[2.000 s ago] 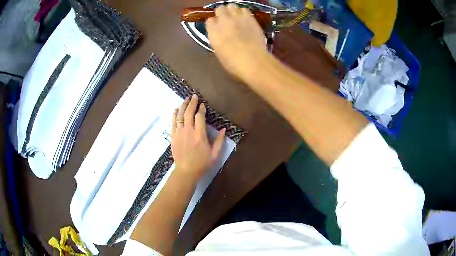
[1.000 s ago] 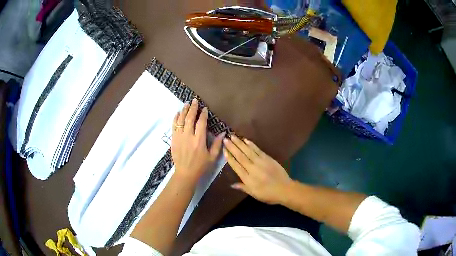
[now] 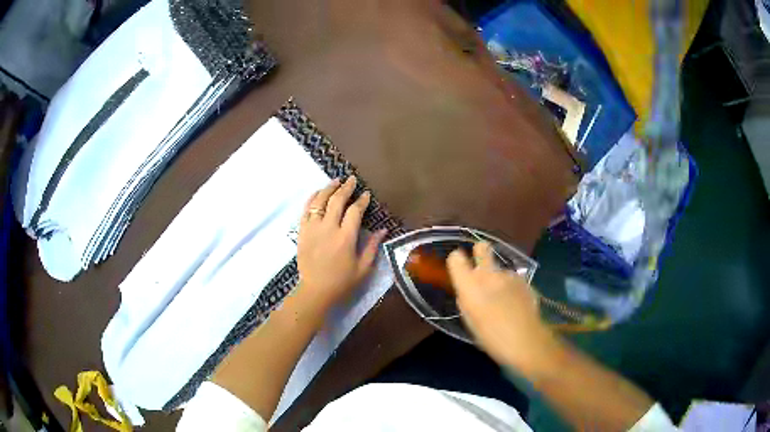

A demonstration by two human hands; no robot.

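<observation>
A white-backed sleeve piece (image 3: 211,228) lies on the brown table, its dark patterned hem (image 3: 325,156) folded over the upper right end. A dark lengthwise strip (image 3: 253,314) runs along its lower part. My left hand (image 3: 329,253) lies flat on the piece beside the hem, fingertips on the band. My right hand (image 3: 498,304), slightly blurred, holds the steam iron (image 3: 431,268) by its orange-brown handle. The iron's tip is at the hem's lower right end; whether it presses on the cloth I cannot tell.
A stack of sleeve pieces (image 3: 110,126) lies at the upper left. A yellow cloth tie (image 3: 89,401) is at the lower left. A blue basket of white scraps (image 3: 692,181) stands right, partly behind the blurred hose (image 3: 663,169). A yellow cloth (image 3: 620,42) hangs above it.
The right hand left the hem and took the iron, which moved from the table's far side down to the hem's lower right end. The left hand stays on the piece. The view shifted slightly.
</observation>
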